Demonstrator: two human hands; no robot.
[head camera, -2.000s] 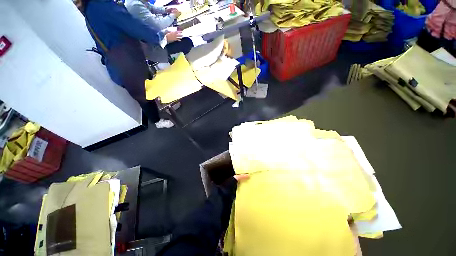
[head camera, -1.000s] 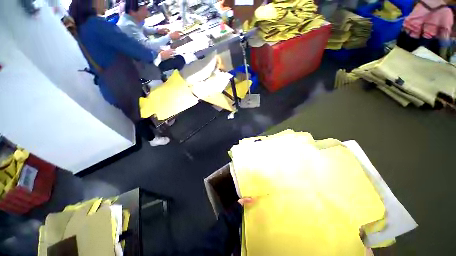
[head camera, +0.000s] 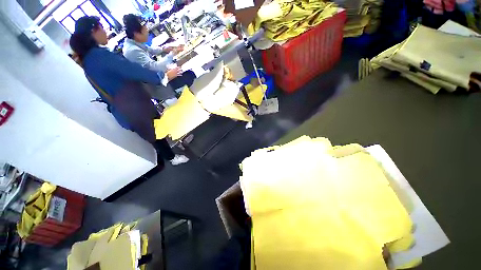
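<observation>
A stack of bright yellow panels (head camera: 321, 205) with stepped edges lies in front of me, its top washed out to white. A white sheet (head camera: 416, 211) sticks out from under its right side. I cannot make out my left hand; a dark sleeve shows low at the stack's left edge. A small skin-toned patch, apparently my right hand (head camera: 386, 257), shows at the stack's lower right notch, mostly hidden by the panels. Its grip cannot be seen.
Olive-green table (head camera: 343, 118) with folded tan panels (head camera: 443, 55) at the far right. Open carton (head camera: 229, 208) left of the stack. Another panel pile (head camera: 108, 250) at lower left. Red crates (head camera: 306, 63) hold yellow pieces. Two people are at a worktable beyond a white pillar (head camera: 68, 126).
The view has tilted, so the background has shifted. The fingertip seen earlier at the stack's left edge is out of sight. The stack sits slightly further right than two seconds ago.
</observation>
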